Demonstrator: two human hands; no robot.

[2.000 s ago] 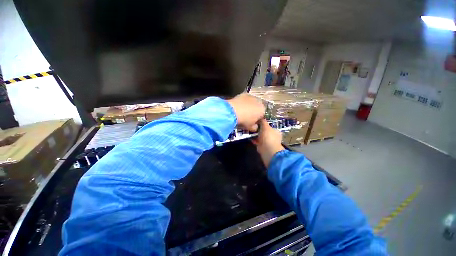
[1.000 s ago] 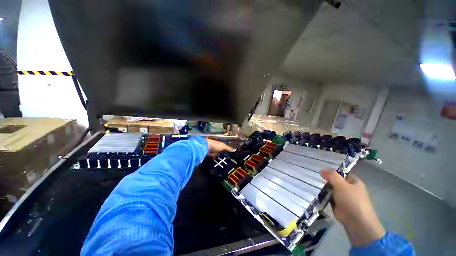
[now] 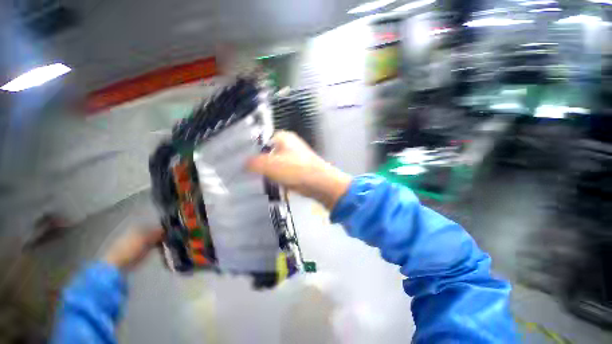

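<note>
An assembled circuit board (image 3: 235,195) is held up in the air in front of me, blurred by motion. Its parts side shows white-silver bars, a line of orange-copper coils and black parts along the far and left edges. My right hand (image 3: 295,168) grips its right edge, with the thumb over the bars. My left hand (image 3: 134,247) is at its lower left edge, blurred, with the fingers partly hidden at the board.
A green-topped table (image 3: 429,176) with white things on it stands at the right. Dark equipment (image 3: 590,228) is at the far right. A white column (image 3: 345,101) stands behind the board. A red band (image 3: 154,82) runs across the upper left. Grey floor shows at the lower right.
The view has swung away from the black fixture and the cartons to another part of the room. The board is lifted clear, and my left hand has come to its left edge.
</note>
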